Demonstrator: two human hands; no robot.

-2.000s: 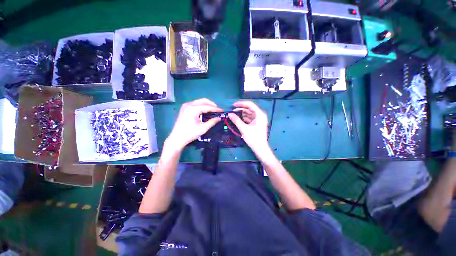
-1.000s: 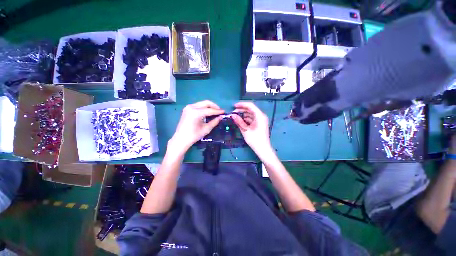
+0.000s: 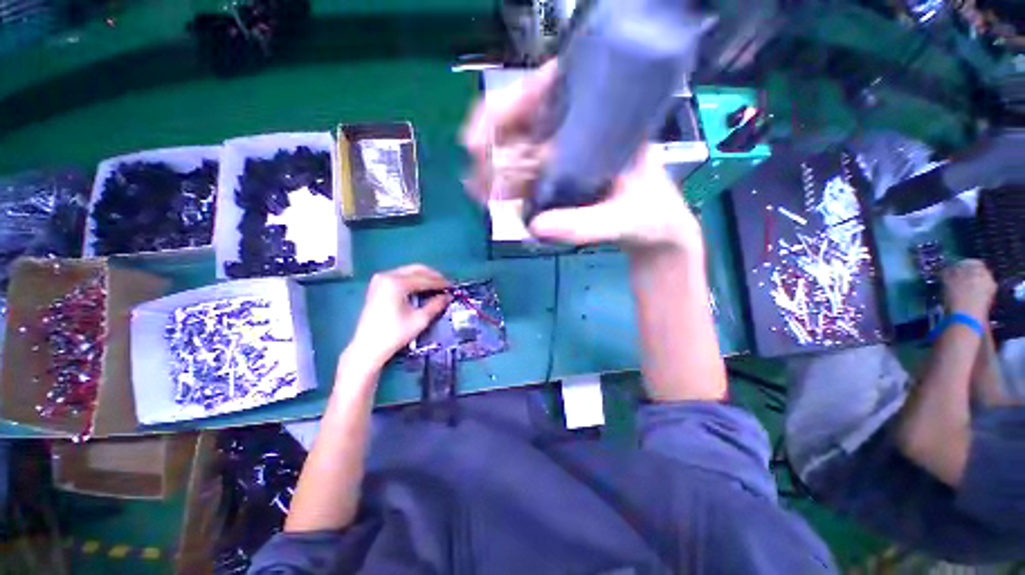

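Note:
My left hand (image 3: pixel 393 315) is at the left side of the dark fixture (image 3: pixel 438 376), its fingertips closed on a small dark part at the fixture's upper left. A black unit with a metallic face and a red wire (image 3: pixel 470 318) lies on the fixture. My right hand (image 3: pixel 629 213) is raised in front of the screw feeders and wraps around the grey electric screwdriver (image 3: pixel 618 90). The screwdriver is blurred and its tip is not clearly visible.
Two white boxes of black parts (image 3: pixel 337 253), a narrow yellow-brown box (image 3: pixel 346 180), a white box of silver-white parts (image 3: pixel 298 337) and a brown carton (image 3: pixel 107 371) stand left. Screw feeders (image 3: pixel 504 225) are partly hidden. A black tray (image 3: pixel 759 270) and another person's arm (image 3: pixel 939 382) are right.
My right hand has left the unit, moved up and right, and taken hold of the screwdriver. My left hand has stayed at the fixture. The view has shifted.

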